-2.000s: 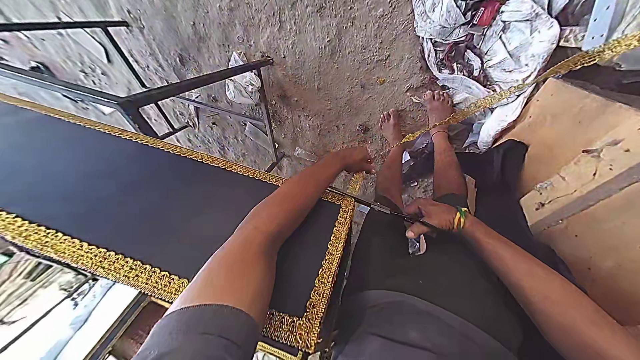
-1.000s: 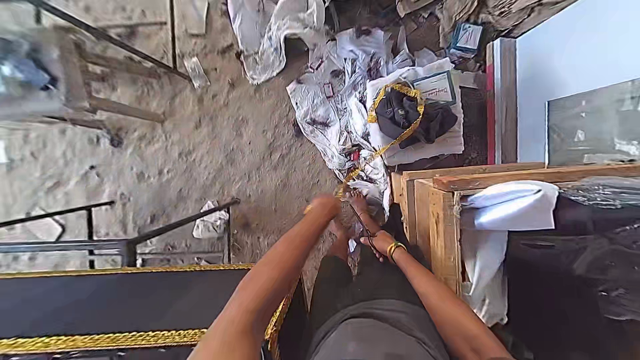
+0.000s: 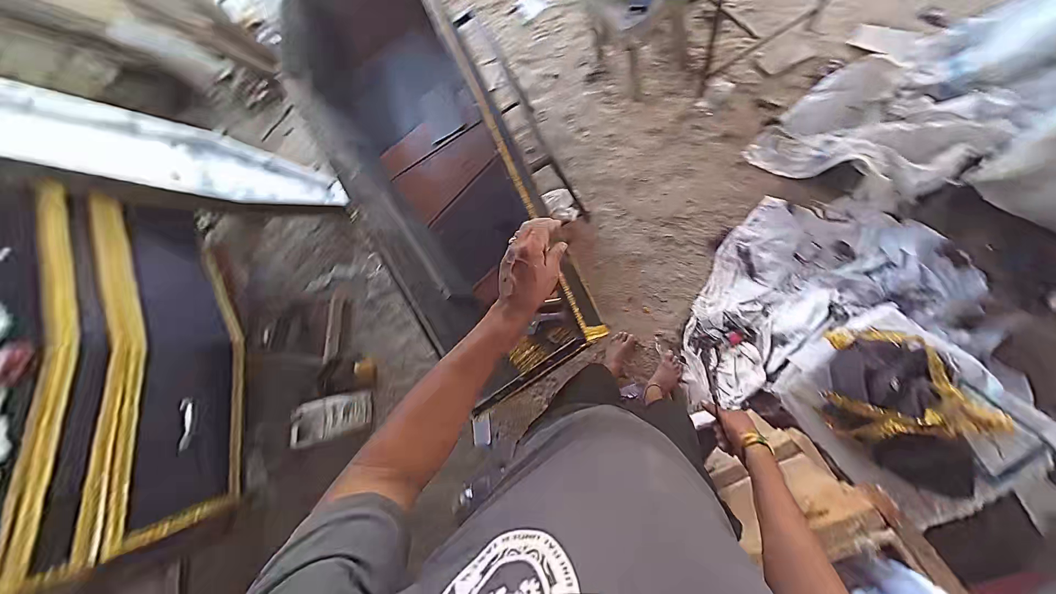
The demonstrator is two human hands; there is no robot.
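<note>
My left hand (image 3: 530, 268) is over the gold-trimmed edge of a long dark box (image 3: 462, 181); its fingers are apart from the thumb and nothing shows in it. Blur hides whether it touches the edge. My right hand (image 3: 732, 431), low on the right by my knee, is closed around a thin dark tool (image 3: 713, 375) that points away from me; its kind is unclear. Gold braid trim (image 3: 528, 194) runs along the box's edge to its near corner. More gold braid (image 3: 940, 384) lies loose around a dark cloth (image 3: 879, 379) on the right.
White crumpled sheeting (image 3: 784, 272) lies on the dirt floor beyond my feet. A wooden crate (image 3: 813, 487) stands by my right forearm. Black panels with gold trim (image 3: 177, 330) are at the left. A metal frame (image 3: 536, 124) stands behind the box.
The view has swung strongly. My left hand was near the gold braid by my right hand; it is now apart, over the box edge, with no braid showing in it.
</note>
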